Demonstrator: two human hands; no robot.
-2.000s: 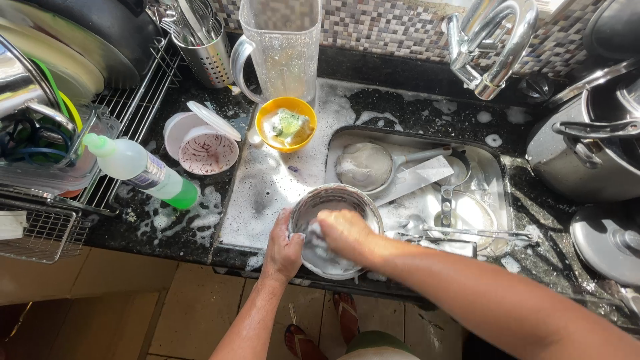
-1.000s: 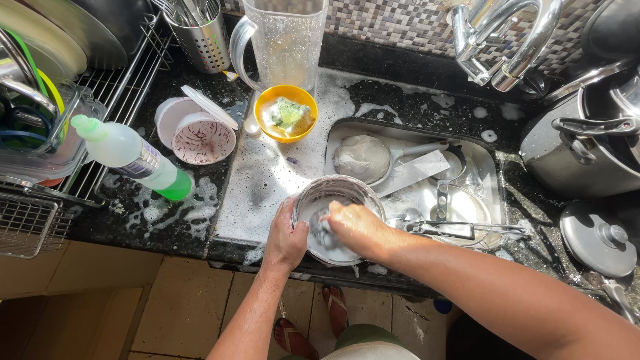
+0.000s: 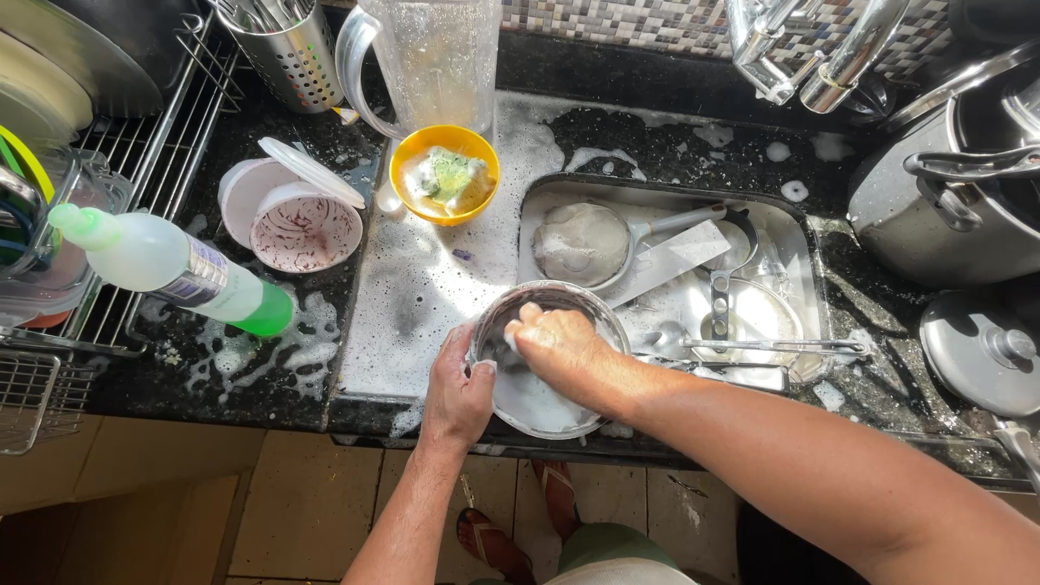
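A round metal pot (image 3: 552, 406) with suds inside is tilted at the counter's front edge. My left hand (image 3: 459, 390) grips its left rim, thumb on the near side. Inside the pot, my right hand (image 3: 561, 341) is closed in a fist against the inner wall; a bit of white shows at its fingers, too covered to name. Behind the pot, a yellow bowl (image 3: 398, 183) holds a foamy green and yellow sponge (image 3: 449, 177). To the right, the sink basin (image 3: 815, 284) holds a strainer (image 3: 581, 244), a flat-bladed utensil (image 3: 670, 260) and several other utensils.
A detergent bottle (image 3: 179, 268) leans at the left by the wire dish rack (image 3: 175, 154). White plastic tubs (image 3: 305, 231), a cutlery holder (image 3: 296, 61) and a clear pitcher (image 3: 443, 65) stand behind. A faucet (image 3: 845, 61) overhangs the back; a large pot (image 3: 934, 211) and a lid (image 3: 979, 353) are at right.
My right hand has moved about inside the pot, now toward its upper part. My left hand keeps hold of the rim.
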